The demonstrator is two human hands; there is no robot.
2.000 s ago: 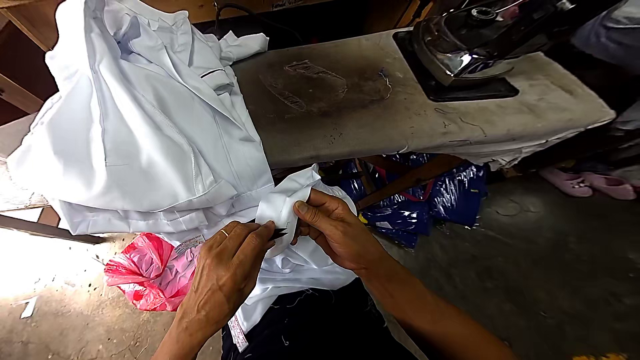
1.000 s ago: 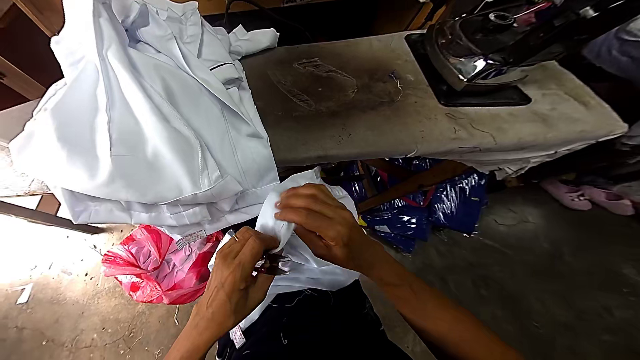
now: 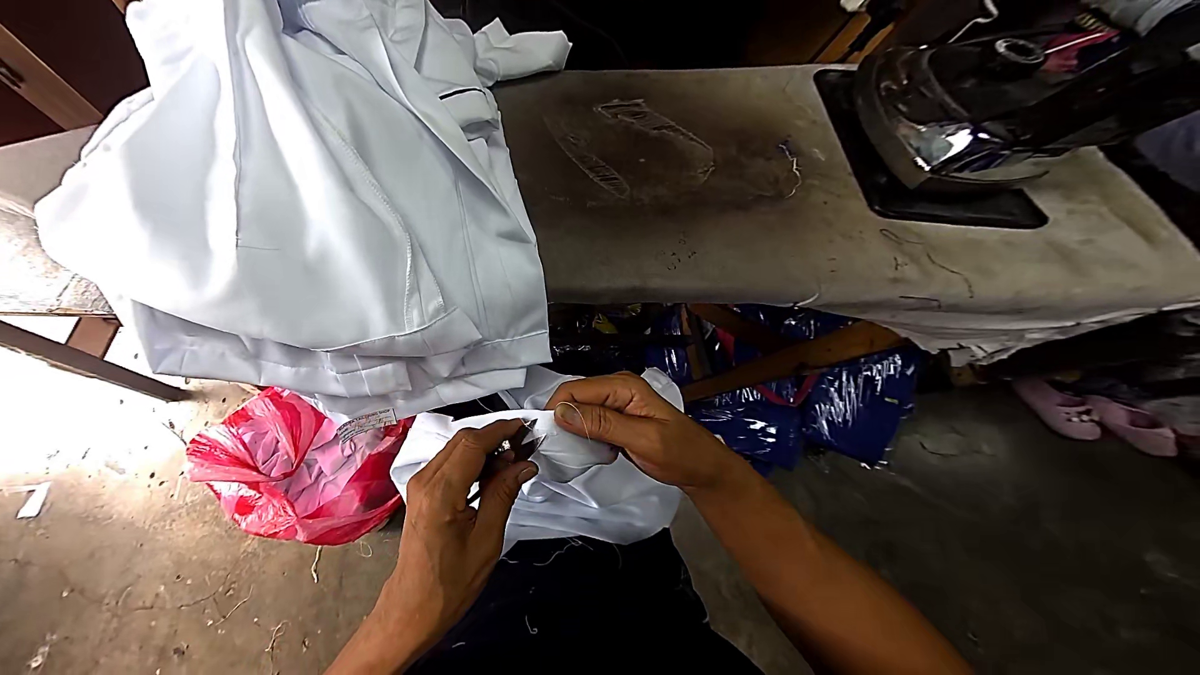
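Note:
A white cloth garment (image 3: 600, 506) lies bunched over my lap, below the ironing table's edge. My left hand (image 3: 459, 516) is closed on small dark metal thread snips (image 3: 514, 448), whose tips touch the cloth. Pinched between thumb and fingers of my right hand (image 3: 647, 427) is a fold of the same white cloth, with a thin loose thread at the thumb. The two hands are close together, right of a pink-red plastic bag.
White garments (image 3: 309, 206) are piled on the left of the padded ironing table (image 3: 656, 234). An iron (image 3: 947, 122) rests on a dark plate at the right. A pink-red plastic bag (image 3: 291, 469) sits on the floor; blue plastic-wrapped packs (image 3: 853, 403) and pink shoes (image 3: 1059, 408) lie beneath the table.
My right hand has shifted from covering the cloth to pinching its fold, and a thread now shows there. The snips in my left hand now have their tips against the cloth.

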